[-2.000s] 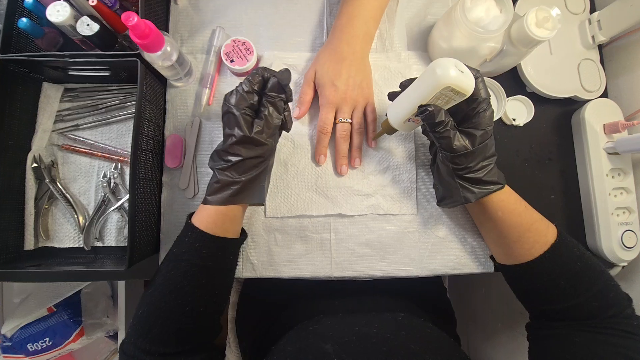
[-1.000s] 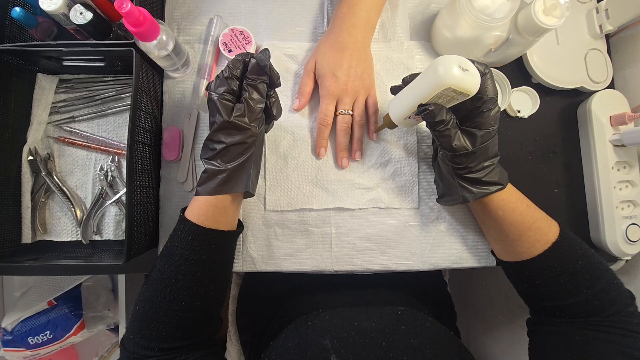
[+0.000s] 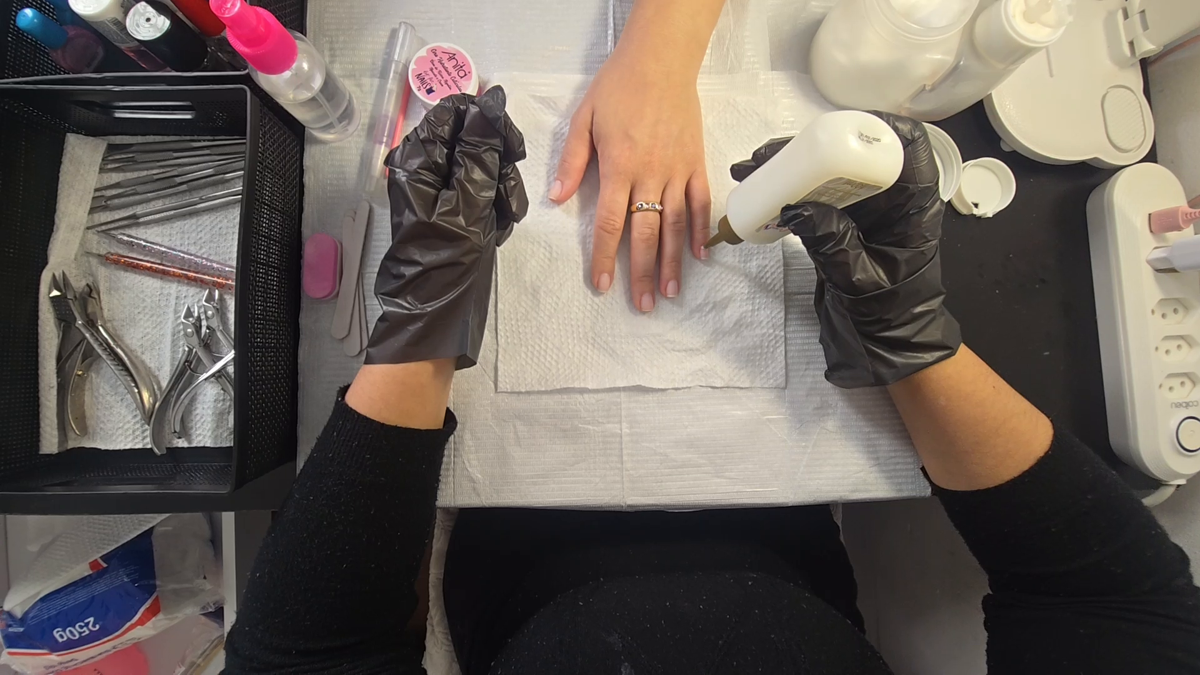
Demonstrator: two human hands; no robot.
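My right hand (image 3: 877, 253), in a black glove, grips a white plastic squeeze bottle (image 3: 816, 173), tilted down to the left. Its brownish nozzle tip is at the little fingernail of another person's hand (image 3: 647, 141), which lies palm down on a white paper towel (image 3: 637, 352) and wears a ring (image 3: 646, 206). My left hand (image 3: 455, 216), also black-gloved, is raised left of that hand with fingers curled; whether it holds anything is hidden. Just beyond it sits a round pink-lidded jar (image 3: 443, 71).
At left a black basket (image 3: 122, 476) holds cuticle nippers (image 3: 103, 347) and metal tools. A pink-capped spray bottle (image 3: 300, 80), nail files (image 3: 352, 281) and a pink oval item (image 3: 322, 265) lie beside it. White bottles (image 3: 886, 56), a small lid (image 3: 984, 186) and a power strip (image 3: 1146, 328) are at right.
My left hand has turned and its fingers have shifted slightly since two seconds ago. The bottle in my right hand stays beside the other person's little finger.
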